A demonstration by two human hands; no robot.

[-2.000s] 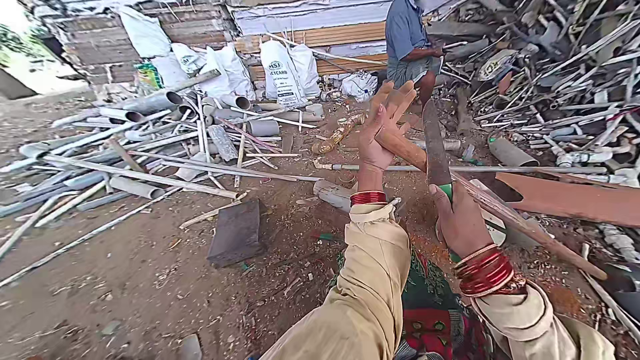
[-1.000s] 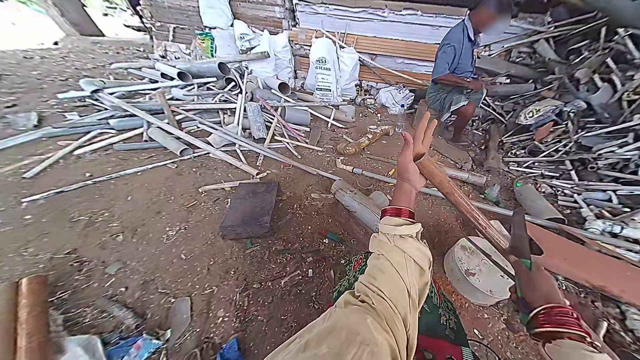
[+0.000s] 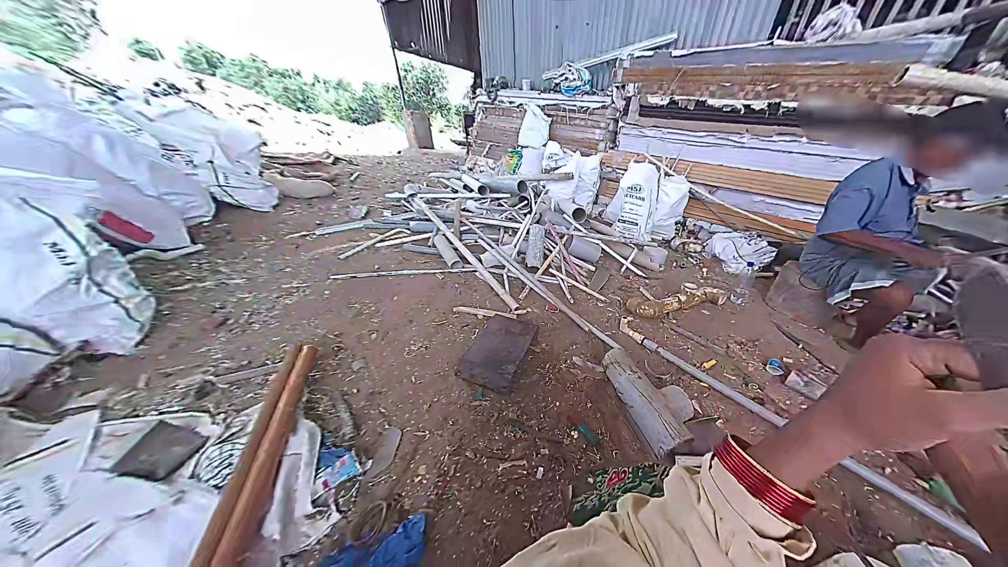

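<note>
At the right edge is my left hand [image 3: 890, 390], with red bangles at the wrist and a beige sleeve. Its fingers are bent beside a blurred, dark, flat blade-like piece [image 3: 983, 315]; whether they grip it is unclear. Below the hand, a blurred brown shape [image 3: 972, 480] is cut off by the frame, and I cannot tell what it is. My right hand cannot be made out. Two reddish-brown lengths of pipe or pole [image 3: 264, 457] lie side by side at the lower left. On the soil ahead lies a dark flat block [image 3: 496, 352].
A weathered round post piece [image 3: 642, 402] and a long grey pipe [image 3: 736, 394] lie near my arm. Beyond is a heap of pipes [image 3: 512, 236]. White sacks [image 3: 71, 260] line the left. A seated person in a blue shirt [image 3: 862, 205] works at the right.
The view has swung left and up. My left hand, earlier upright against a long brown piece, now has bent fingers. My right hand, earlier on a green-handled blade, has left clear view.
</note>
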